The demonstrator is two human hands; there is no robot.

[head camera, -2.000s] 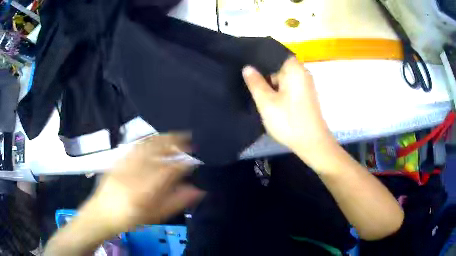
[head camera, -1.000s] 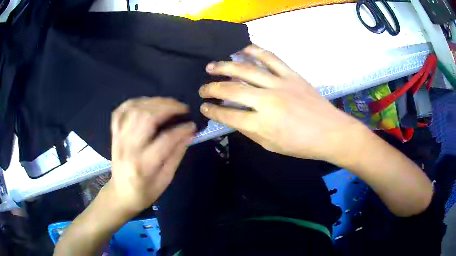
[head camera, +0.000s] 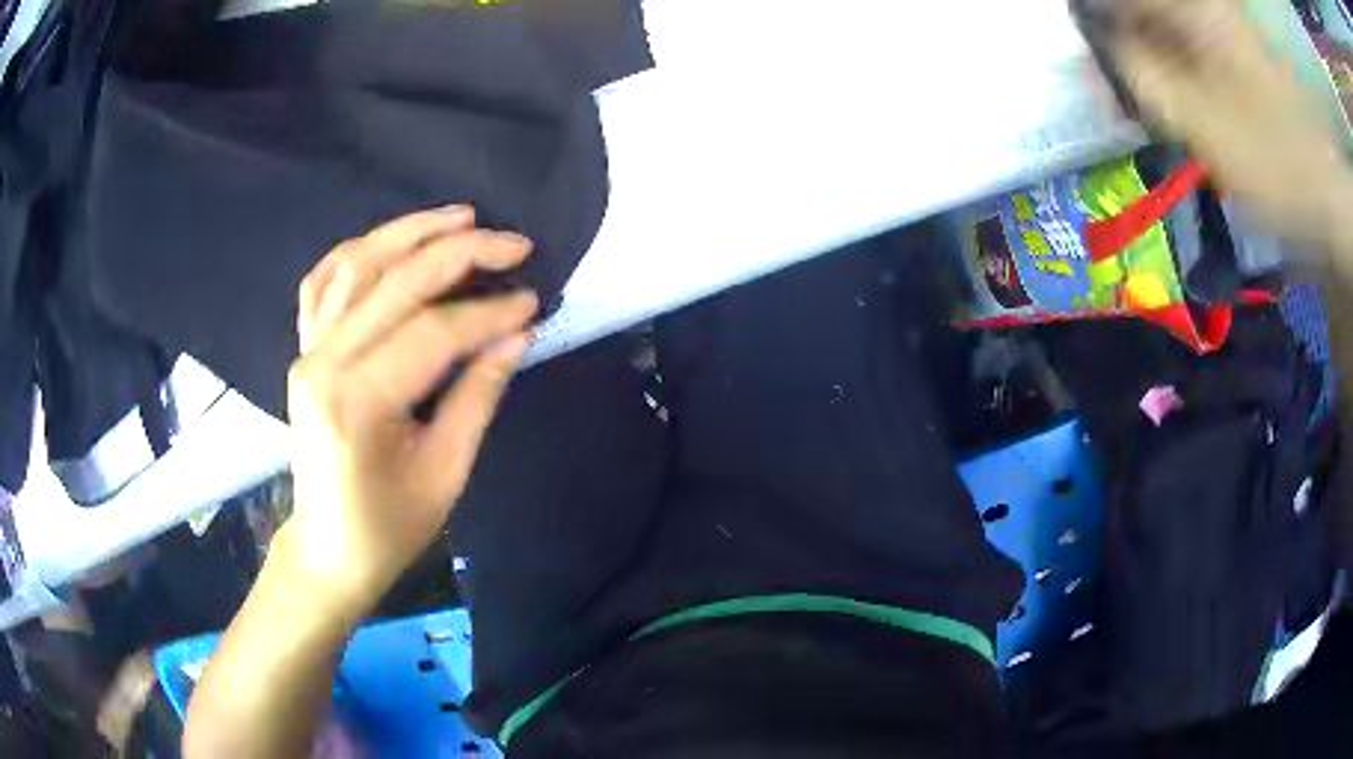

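Observation:
A black cloth piece (head camera: 341, 163) lies spread on the white table at the upper left, with a curved edge toward the middle. My left hand (head camera: 408, 356) is over its lower part near the table's front edge, fingers bent and apart, with nothing seen between them. My right hand (head camera: 1209, 89) is blurred at the upper right, cut off by the top edge. A dark object (head camera: 1105, 60), likely the shears' handles, shows at its fingertips. The hand hides most of it, so its grip is unclear.
The table's front edge (head camera: 801, 260) runs diagonally. A shopping bag with red handles (head camera: 1105, 245) is beneath it at right. A blue basket (head camera: 401, 682) is at lower left, with blue perforated plastic (head camera: 1039, 519) right of my black-clothed lap. More black cloth hangs far left.
My right hand has left the cloth and moved to the upper right, over the place of the shears. My left hand stays by the cloth, its fingers more spread. The view has shifted.

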